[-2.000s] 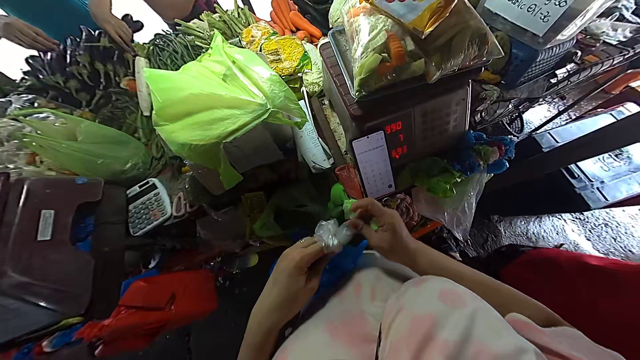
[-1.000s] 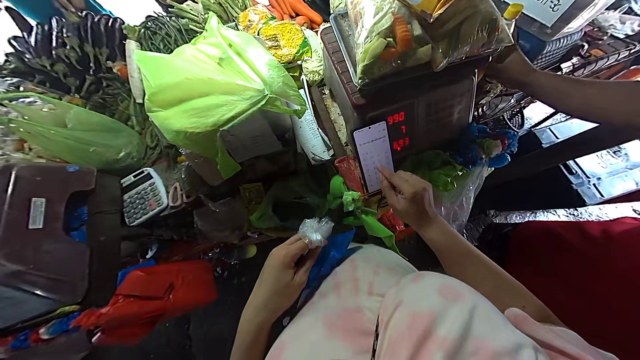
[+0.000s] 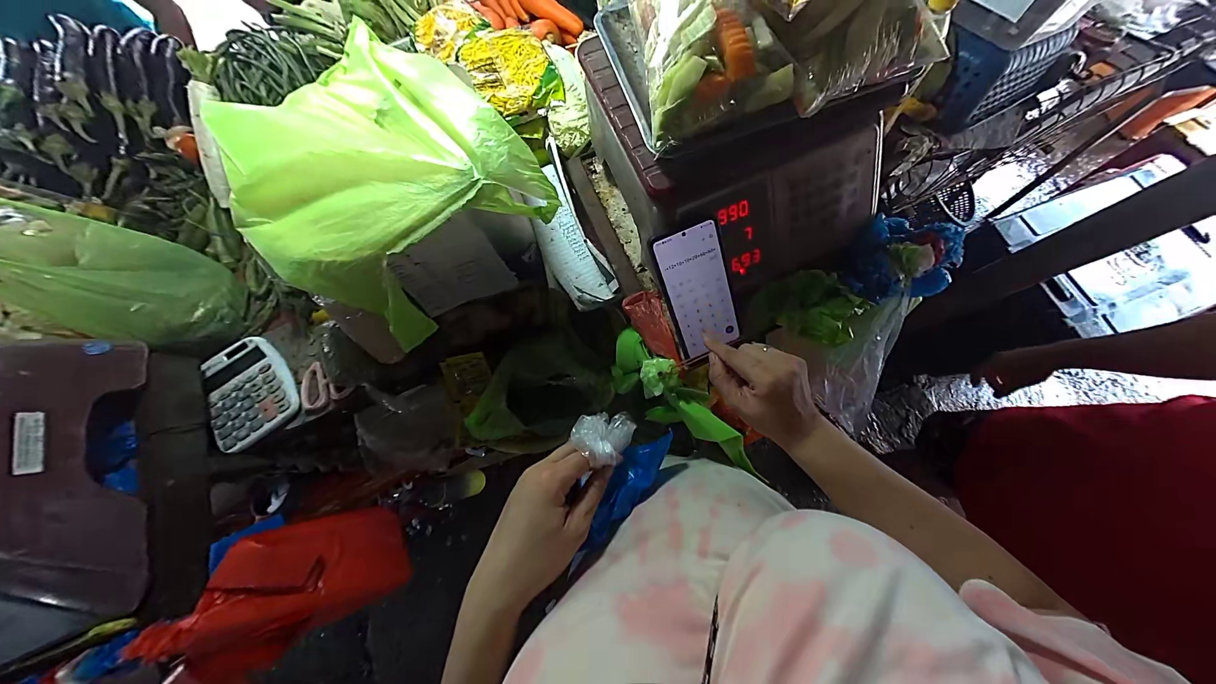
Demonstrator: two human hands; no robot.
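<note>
My left hand point(image 3: 556, 508) pinches a crumpled clear plastic bag point(image 3: 602, 438) between thumb and fingers, above a blue plastic bag point(image 3: 635, 480). With a finger extended, my right hand point(image 3: 768, 388) touches the lower part of a smartphone point(image 3: 695, 285) that shows a calculator keypad. The phone leans upright against the front of a digital weighing scale point(image 3: 807, 180) with lit red digits. Wrapped trays of cut vegetables point(image 3: 717, 71) lie on top of the scale. A knotted green plastic bag point(image 3: 657, 376) sits between my hands, just below the phone.
A large light-green bag point(image 3: 361, 161) stands left of the scale, near eggplants point(image 3: 90, 90) and carrots point(image 3: 551, 13). Further left are a desk calculator point(image 3: 249, 394), scissors point(image 3: 315, 385) and red plastic bags point(image 3: 294, 579). Another person's hand point(image 3: 1012, 369) is at the right.
My right hand has left the crumpled clear bag and moved to the phone's screen. Another person's arm, reaching toward the scale one second ago, is now lower at the right.
</note>
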